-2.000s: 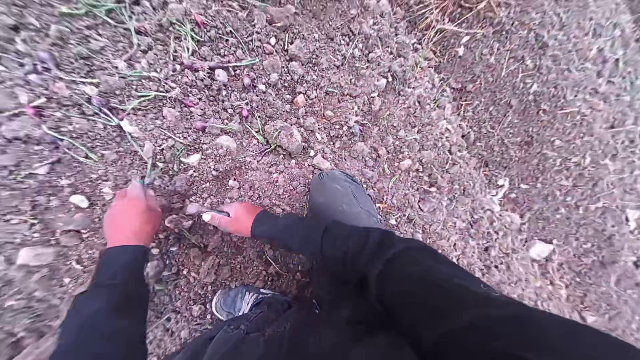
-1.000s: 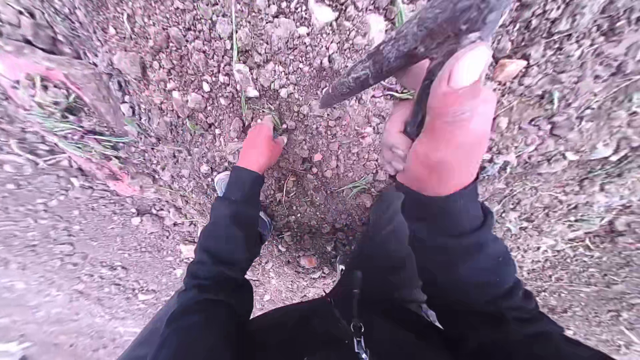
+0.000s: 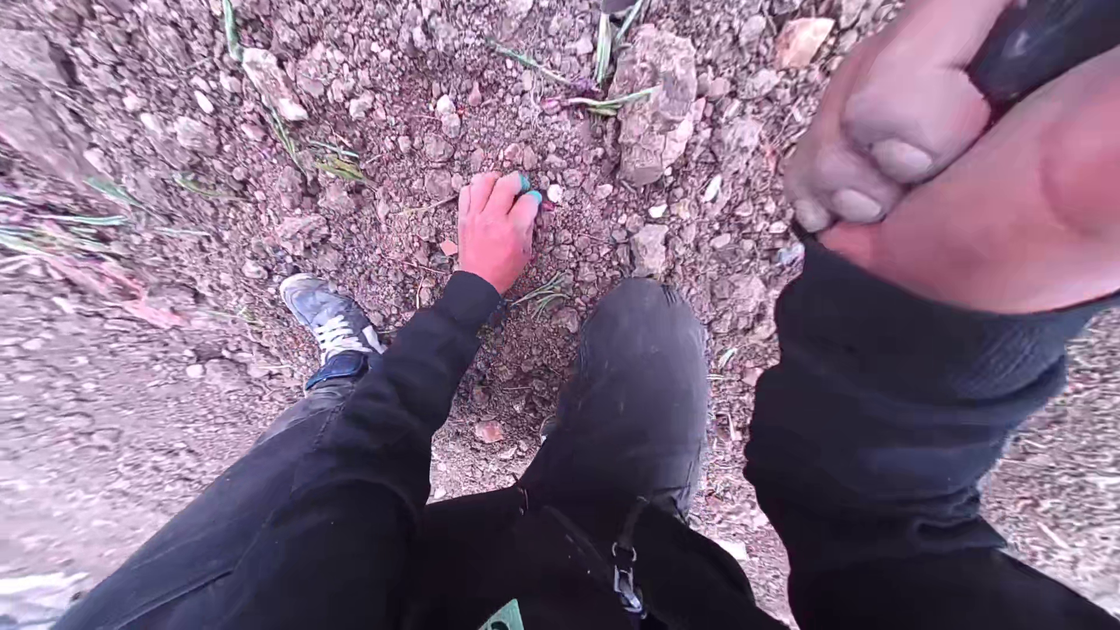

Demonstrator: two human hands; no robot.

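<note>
My left hand [image 3: 497, 232] is down on the stony soil at the centre, its fingers bent and two fingertips teal. A small purple-pink bit [image 3: 548, 207] shows beside those fingertips; whether they pinch it is hidden. At the upper right, large and close to the camera, my right hand [image 3: 927, 149] is curled around a dark tool handle [image 3: 1041, 44], whose working end is out of view. Seedlings with green leaves and purplish bases, like young onions [image 3: 604, 101], lie on the soil above my left hand.
A large clod [image 3: 656, 96] lies up and right of my left hand. More green seedlings [image 3: 66, 223] lie at the left by a pinkish strip [image 3: 131, 293]. My shoe [image 3: 324, 315] and bent knee [image 3: 643, 359] flank the worked soil.
Two seconds ago both hands were low near the soil; my right hand is now raised close to the camera. The tool's dark length seen a second ago is now mostly out of view.
</note>
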